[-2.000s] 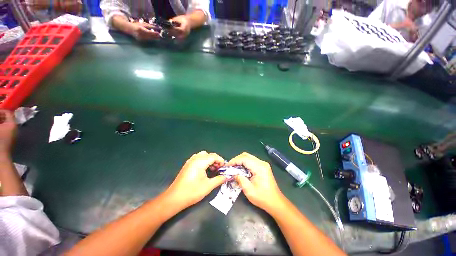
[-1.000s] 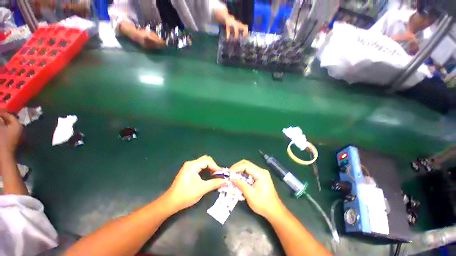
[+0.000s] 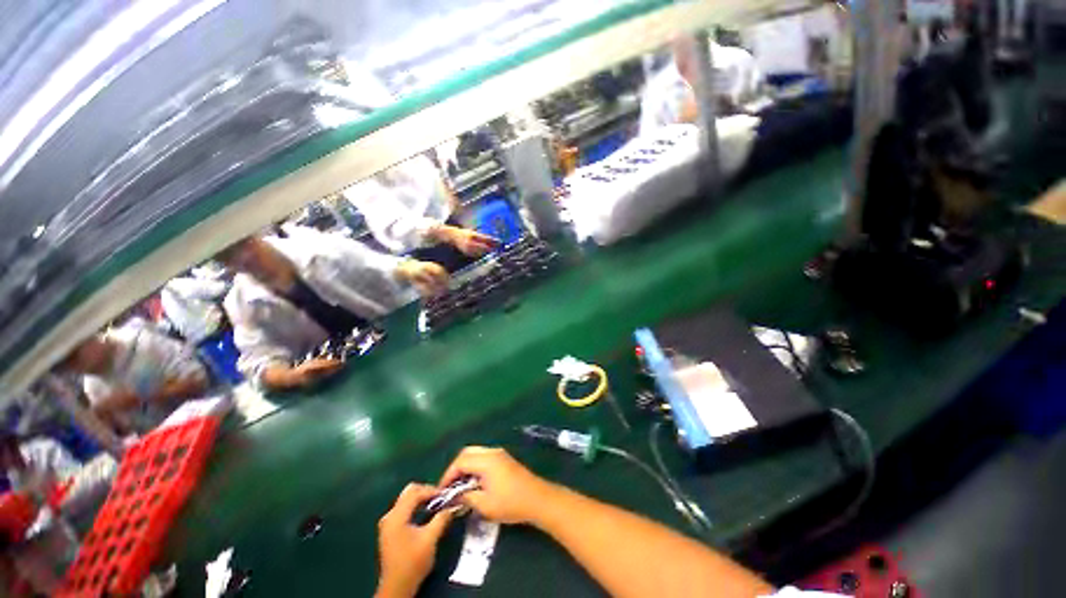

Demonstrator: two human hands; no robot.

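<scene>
My left hand (image 3: 407, 540) and my right hand (image 3: 497, 485) meet low in the centre, holding a small dark part (image 3: 454, 493) between the fingertips. A white wipe (image 3: 475, 551) hangs below the right fingers, over the green bench. The fingers hide much of the part. One round black part (image 3: 310, 526) lies on the bench to the left. A crumpled white wipe (image 3: 219, 572) lies farther left with a dark part beside it.
Glue syringe (image 3: 565, 439), tape ring (image 3: 582, 386) and blue-fronted dispenser (image 3: 701, 391) stand right of my hands. Red tray (image 3: 146, 502) is at left. Black parts tray (image 3: 491, 284) and several workers are across the bench. An overhead beam crosses above.
The camera view has tilted and turned right, showing the overhead beam and more of the right side. My hands remain together at the part and wipe.
</scene>
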